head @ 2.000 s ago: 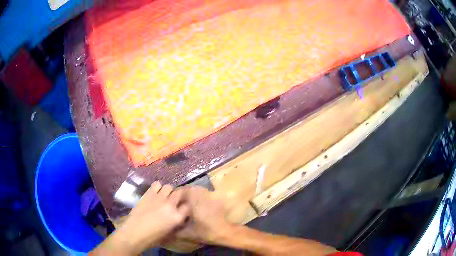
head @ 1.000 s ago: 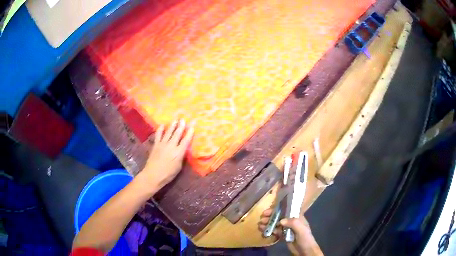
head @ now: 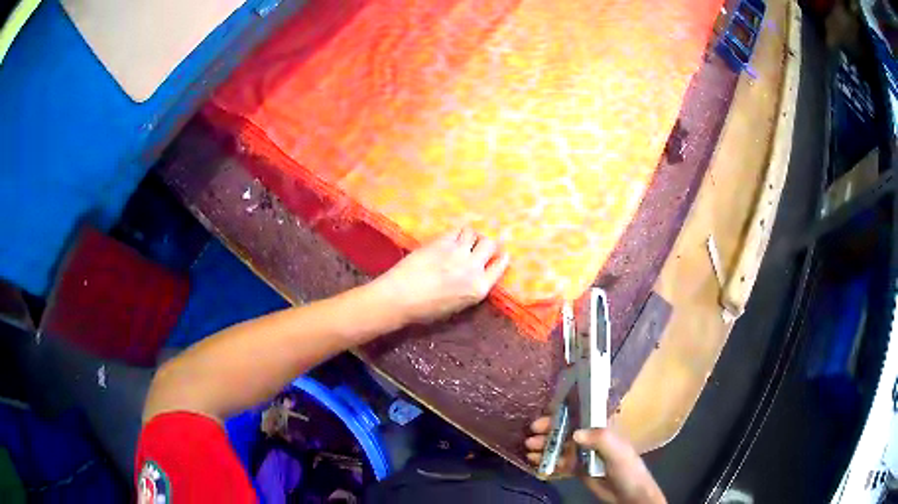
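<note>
A layered orange-red fabric stack (head: 473, 128), yellow under glare, lies on the maroon cutting board (head: 443, 374). My left hand (head: 448, 276) rests at the near left edge of the stack, close to its corner, with fingertips on the top; whether it pinches the layers is unclear. My right hand (head: 601, 458) holds a silver-white plier stapler (head: 599, 364) by its handles. The stapler's jaws are apart and point up at the near corner of the stack; contact with the fabric cannot be told.
A blue cutting die (head: 740, 34) lies on the board's far right edge. A wooden strip (head: 773, 187) edges the wooden table (head: 699, 266). A grey plate (head: 645, 340) lies near the corner. A blue scrap bin (head: 369, 428) stands below. The blue press (head: 59, 128) is at left.
My left hand has moved along the stack's edge closer to the near corner. The stapler has come up beside that corner. The view has turned, shifting the die toward the top right.
</note>
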